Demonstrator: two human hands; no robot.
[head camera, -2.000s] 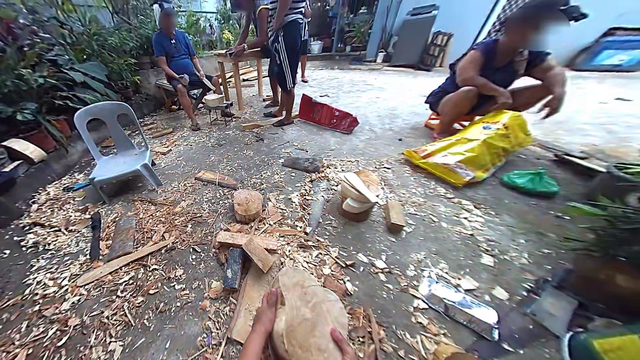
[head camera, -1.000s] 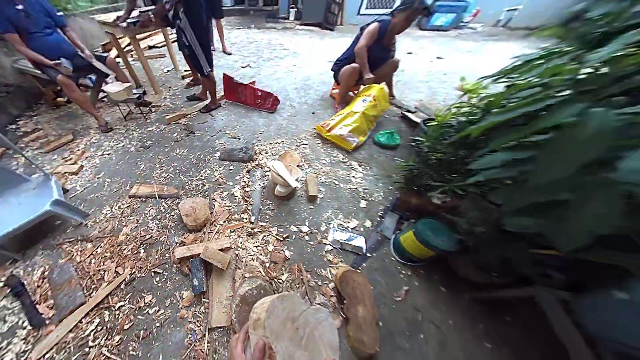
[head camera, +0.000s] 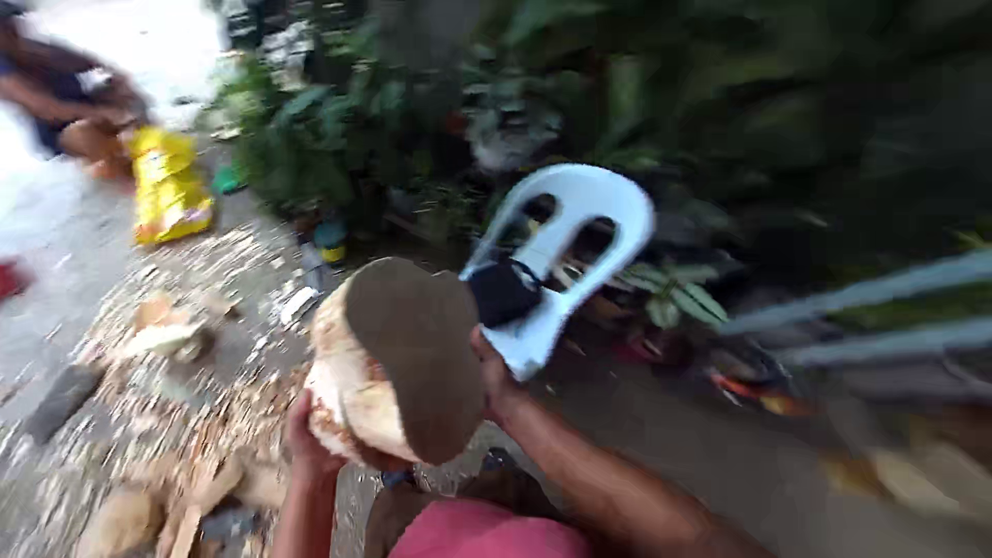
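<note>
Between my hands is a large, thick piece of cut log (head camera: 403, 364), with a flat brownish face turned up to the right and a paler, rough side on the left. My left hand (head camera: 314, 434) grips its lower left side. My right hand (head camera: 496, 380) presses on its right edge, fingers partly hidden behind it. The log piece is held up in front of my lap, above the ground. Motion blur hides the finer detail of its surface.
A light plastic chair (head camera: 573, 217) holding a dark bag (head camera: 504, 293) stands beyond the log. Wood pieces (head camera: 124, 519) and chips cover the ground at left. A yellow sack (head camera: 167, 186) lies near a crouching person (head camera: 70, 101). Plants (head camera: 310, 147) stand behind.
The view has swung far to the right. The log piece, low in front of me before, is now lifted with both hands on it. The plastic chair with the bag has come into view.
</note>
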